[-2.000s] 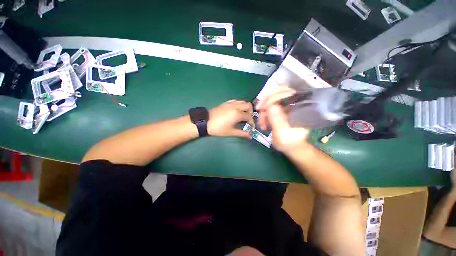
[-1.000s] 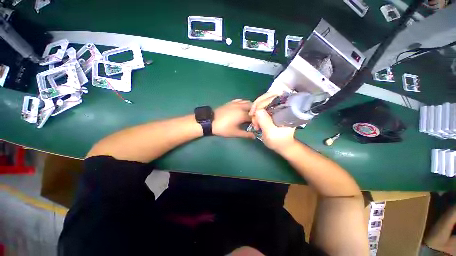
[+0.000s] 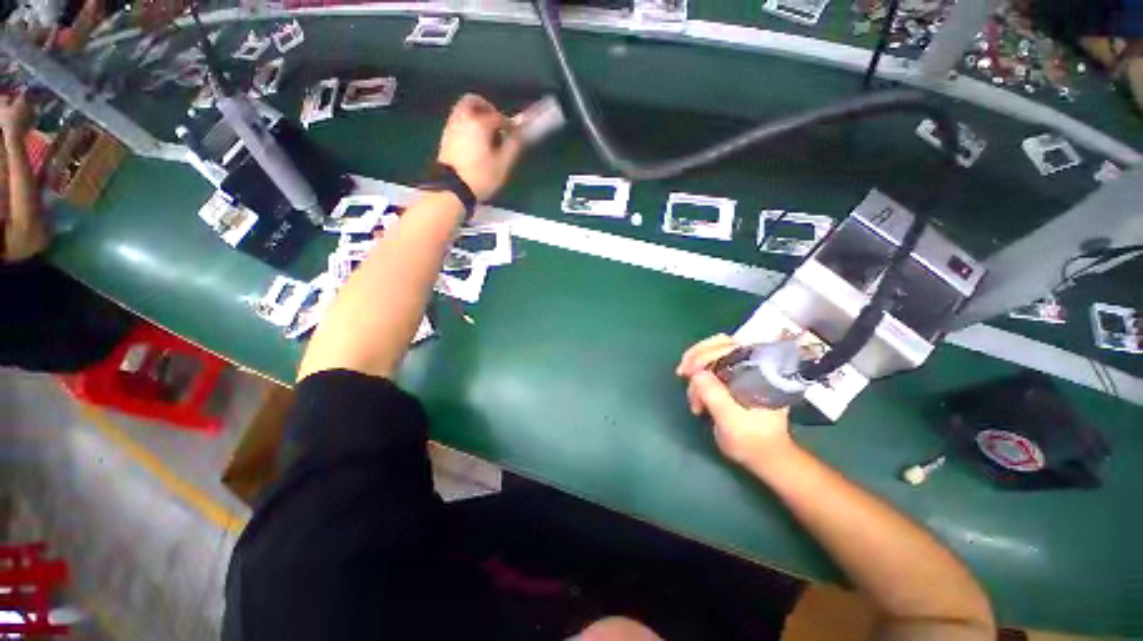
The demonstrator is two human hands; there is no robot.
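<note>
My left hand (image 3: 480, 148) is stretched out over the far part of the green bench (image 3: 552, 376). Its fingers hold a small white plastic housing (image 3: 539, 119), which is blurred. My right hand (image 3: 742, 413) is closed around the grey electric screwdriver (image 3: 767, 373), just left of the screw feeder (image 3: 865, 282). The screwdriver's tip is hidden. Its dark cable runs up from the top end. Three white housings (image 3: 699, 217) with green boards lie spaced in a row beyond the white strip.
Loose white housings (image 3: 470, 263) are piled under and beside my left forearm. A second driver station (image 3: 270, 163) stands at the left. A black pouch (image 3: 1028, 432) and a small brush (image 3: 921, 472) lie right of the feeder. Another person's arm (image 3: 18, 175) shows at the far left.
My left hand has moved from beside my right hand to the far left, carrying a housing. My right hand still grips the screwdriver. The view has turned left, showing more of the line.
</note>
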